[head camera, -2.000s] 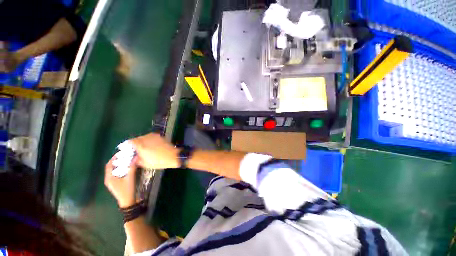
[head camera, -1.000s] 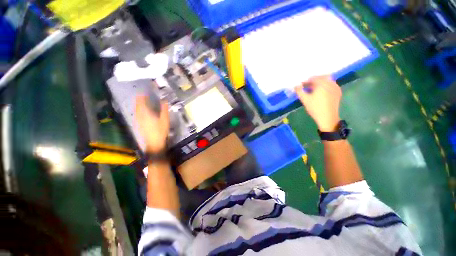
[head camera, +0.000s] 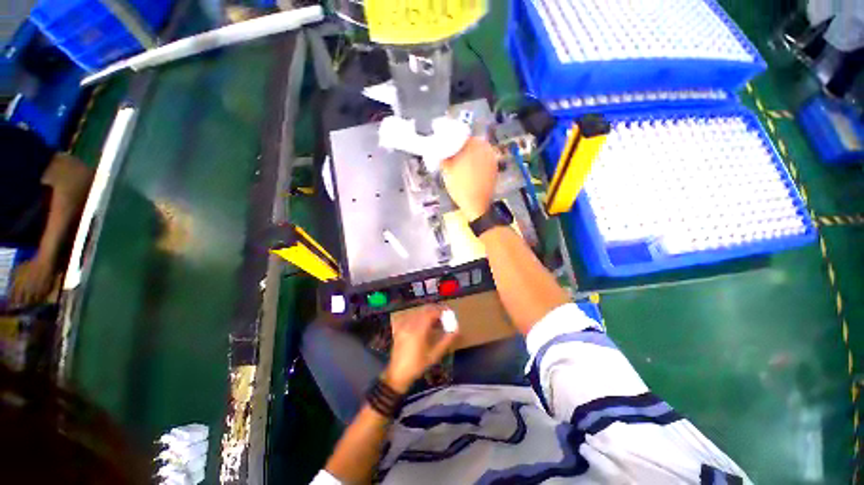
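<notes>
My left hand (head camera: 417, 343) holds a small white plastic part (head camera: 449, 320) between its fingertips, over the cardboard flap (head camera: 485, 320) at the machine's front edge. My right hand (head camera: 471, 175) reaches over the machine bed (head camera: 369, 204) to the fixture area below the white wrapping (head camera: 423, 141). Its fingertips are hidden there, so I cannot tell whether it holds a part. A pale yellow pad (head camera: 464, 239) lies partly under my right wrist. A small white stick-like piece (head camera: 395, 243) lies on the bed.
Yellow-black posts (head camera: 575, 165) stand at both sides of the bed. Blue trays (head camera: 701, 189) with dense rows of white pieces are at the right. White parts (head camera: 183, 455) lie on the green conveyor (head camera: 171, 256) at the left. Another person's arm (head camera: 57, 227) is at the far left.
My right hand has moved from the blue tray to the fixture. My left hand has moved from above the bed back to the cardboard flap, now with a white part. The view has turned.
</notes>
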